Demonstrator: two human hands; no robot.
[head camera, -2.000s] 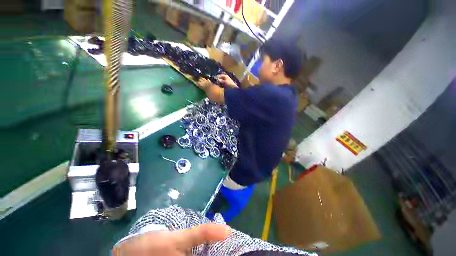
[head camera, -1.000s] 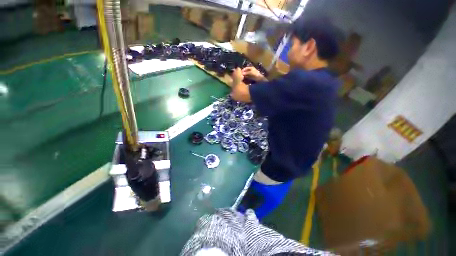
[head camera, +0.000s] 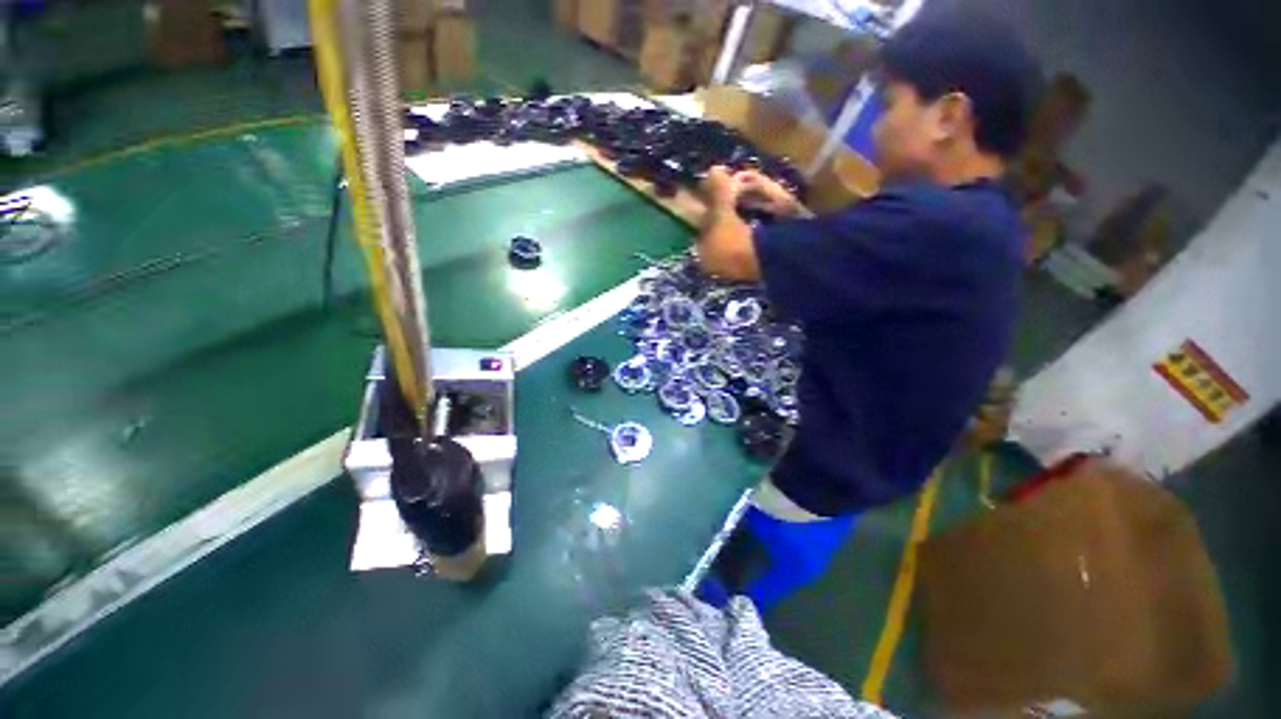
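A power screwdriver (head camera: 438, 495), thick and black with a beige nose, hangs in front of the grey-white screw feeder (head camera: 368, 452) and hides part of it. A round unit with a pale centre and a thin white lead wire (head camera: 629, 443) lies to their right. A dark round housing (head camera: 589, 372) lies just above it. A heap of wired ring parts (head camera: 695, 344) lies beside the coworker. A patterned grey-white sleeve (head camera: 688, 660) shows at the bottom edge. Neither of my hands is in view.
A coworker in dark blue (head camera: 899, 330) stands at the right, hands at a mass of black housings (head camera: 632, 141). Another dark round unit (head camera: 524, 252) lies on the far green surface (head camera: 253, 309). A brown carton (head camera: 1075, 597) is at lower right.
The view has shifted, so the bench and the coworker appear farther right. A bare hand seen at the bottom edge two seconds ago has left the picture; only the sleeve remains.
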